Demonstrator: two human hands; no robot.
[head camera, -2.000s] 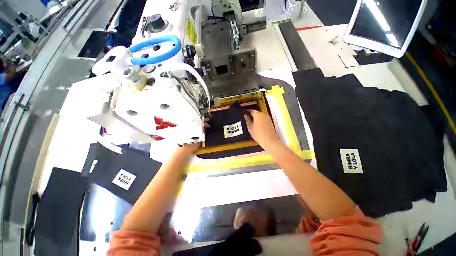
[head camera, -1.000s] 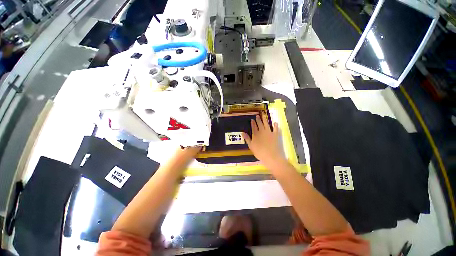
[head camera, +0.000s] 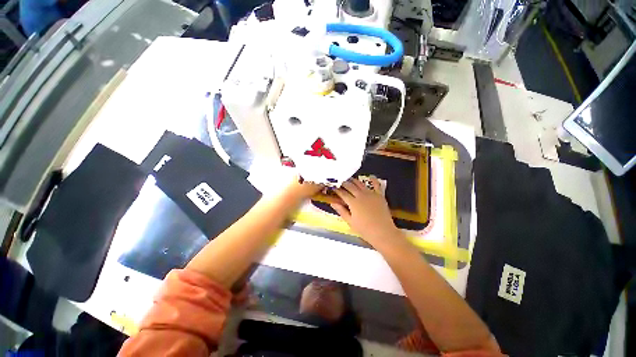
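Observation:
A small black panel (head camera: 401, 183) with a white label lies inside the amber clamp frame (head camera: 422, 188), beside the white sewing machine head (head camera: 322, 118). My right hand (head camera: 364, 208) rests flat with fingers spread over the frame's left part, its fingertips by the label. My left hand (head camera: 307, 187) is at the frame's left edge under the machine head. Its fingers are mostly hidden, so its grip cannot be told. Yellow tape (head camera: 450, 202) edges the white template plate (head camera: 349, 259).
Labelled small black panels (head camera: 226, 188) lie left of the machine. A larger black panel (head camera: 87, 216) is at far left. A stack of large black panels (head camera: 540, 230) lies at right. A tablet (head camera: 614, 111) stands at right. Dark strips (head camera: 296, 338) are near my lap.
The view has swung left, so the machine now sits further right. My right hand has moved left across the panel, from the frame's right side to near my left hand.

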